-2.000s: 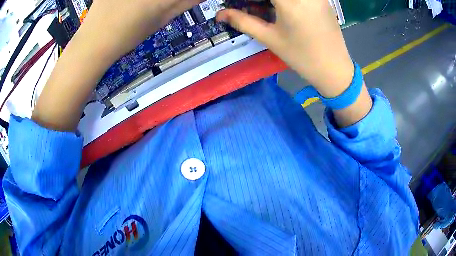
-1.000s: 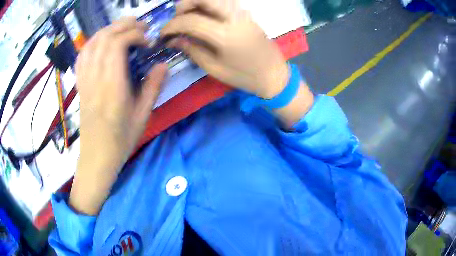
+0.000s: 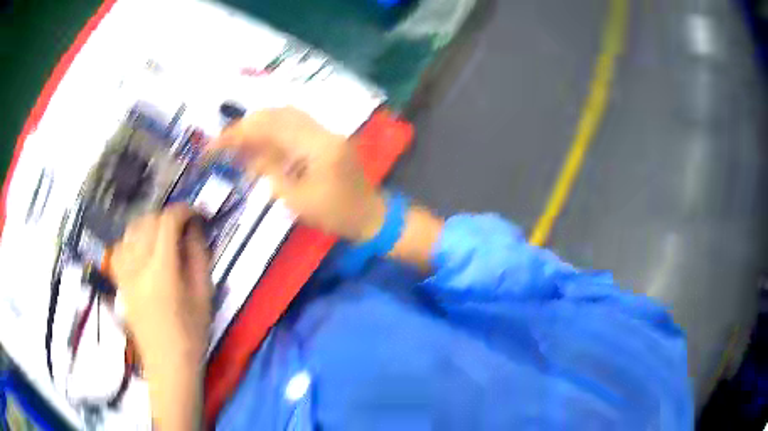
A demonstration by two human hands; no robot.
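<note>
The mainboard (image 3: 226, 220) lies on the white back panel (image 3: 244, 50), partly covered by my hands and blurred. The round dark CPU fan (image 3: 130, 172) shows near its left part. A pale square label (image 3: 214, 195) is on the board between my hands. My left hand (image 3: 164, 282) rests over the board's lower left, below the fan, with its fingers bent. My right hand (image 3: 299, 168), with a blue wristband, is over the board's right end, with its fingertips pointing left. Blur hides whether either hand holds anything.
A red foam cradle (image 3: 274, 299) edges the panel on the near side, close to my body. Dark and red cables (image 3: 82, 324) lie on the panel at the left. The green bench (image 3: 358, 38) is behind the panel. Grey floor with a yellow line (image 3: 581, 139) is at the right.
The view has swung right, with more panel and floor showing. My hands were close together over the board a second ago and are now farther apart. The fan has come into view.
</note>
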